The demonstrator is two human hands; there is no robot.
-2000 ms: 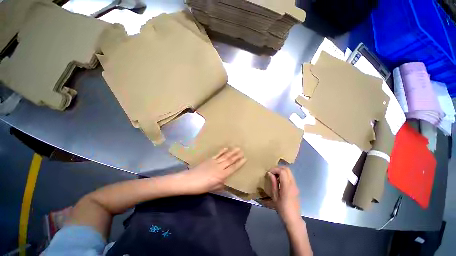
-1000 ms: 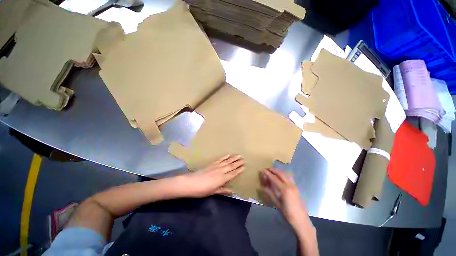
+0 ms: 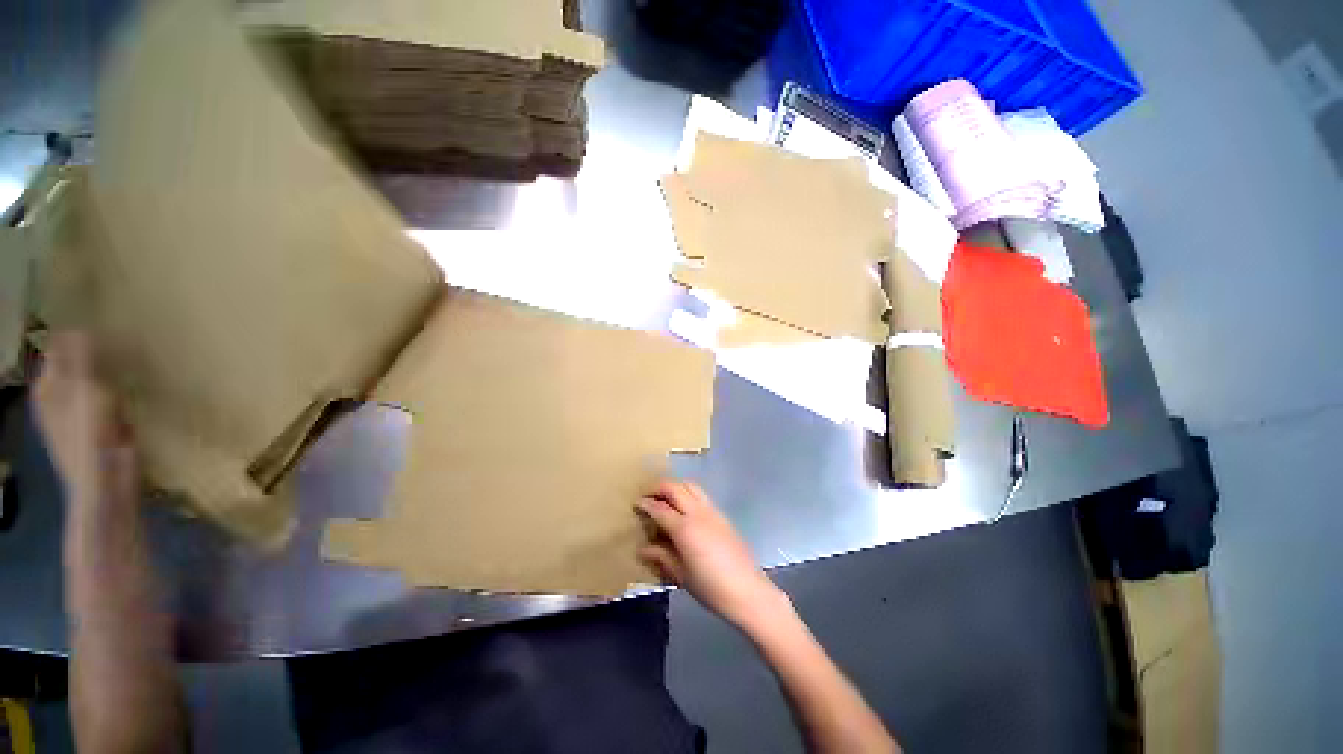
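Note:
The working stack [image 3: 538, 449] of notched tan kraft sheets lies flat at the table's near edge. The turned-over pile [image 3: 243, 265] touches it on the left; its upper part is blurred and looks raised. My left hand [image 3: 81, 405] is blurred at the far left edge of the raised sheet, its fingertips partly hidden by it. My right hand [image 3: 692, 538] is at the working stack's near right corner, fingers bent together on the edge.
A tall stack [image 3: 442, 103] stands behind. Set-aside sheets [image 3: 788, 236] lie on white papers at right, near a kraft roll [image 3: 916, 398], a red sheet [image 3: 1024, 332], a small dark tool [image 3: 1018, 454], pink and white forms [image 3: 980, 155] and a blue bin [image 3: 972, 52].
The view has swung right. My left hand has left the working stack for the far left side, and a sheet there is now raised. My right hand remains at the stack's corner.

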